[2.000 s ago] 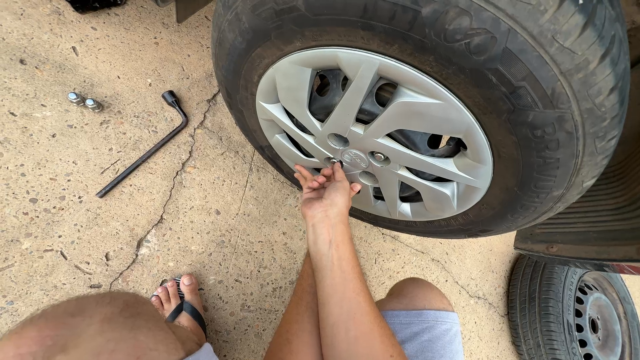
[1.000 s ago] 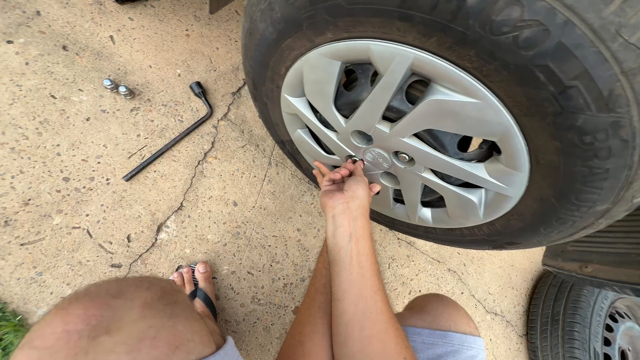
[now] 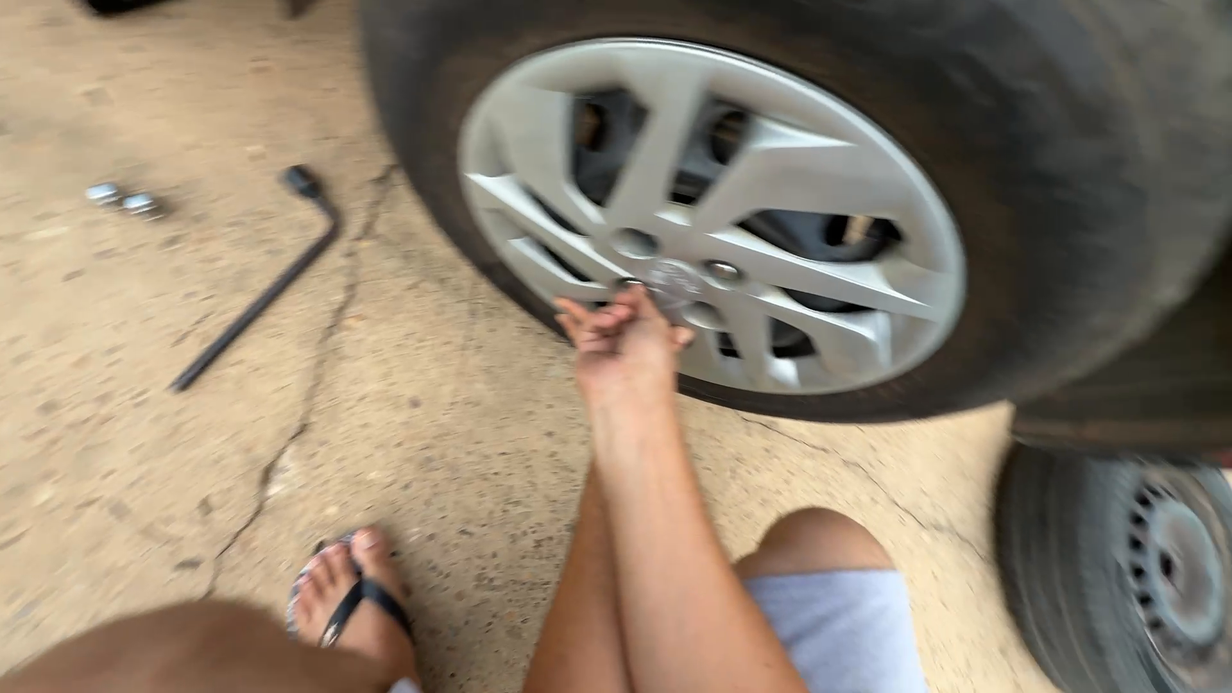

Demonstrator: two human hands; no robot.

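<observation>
My right hand (image 3: 626,337) is palm up at the silver wheel cover (image 3: 818,178). Its thumb and finger pinch a wheel nut (image 3: 630,285) in the left recess beside the centre badge; the fingers partly cover the nut. Another wheel nut (image 3: 724,271) sits in the recess right of the badge. The upper and lower recesses show no shiny nut. My left forearm runs behind the right one, and my left hand is hidden. The cover lies on a wheel with a black tire (image 3: 423,173).
Two chrome wheel nuts (image 3: 141,205) lie on the cracked concrete at left, near an L-shaped lug wrench (image 3: 255,313). A second wheel with a steel rim (image 3: 1169,568) lies at lower right, below the car body. My foot in a flip-flop (image 3: 351,597) is at lower left.
My right hand stays at the same recess, with its fingers slightly shifted. The view has moved, and the present frame is blurred.
</observation>
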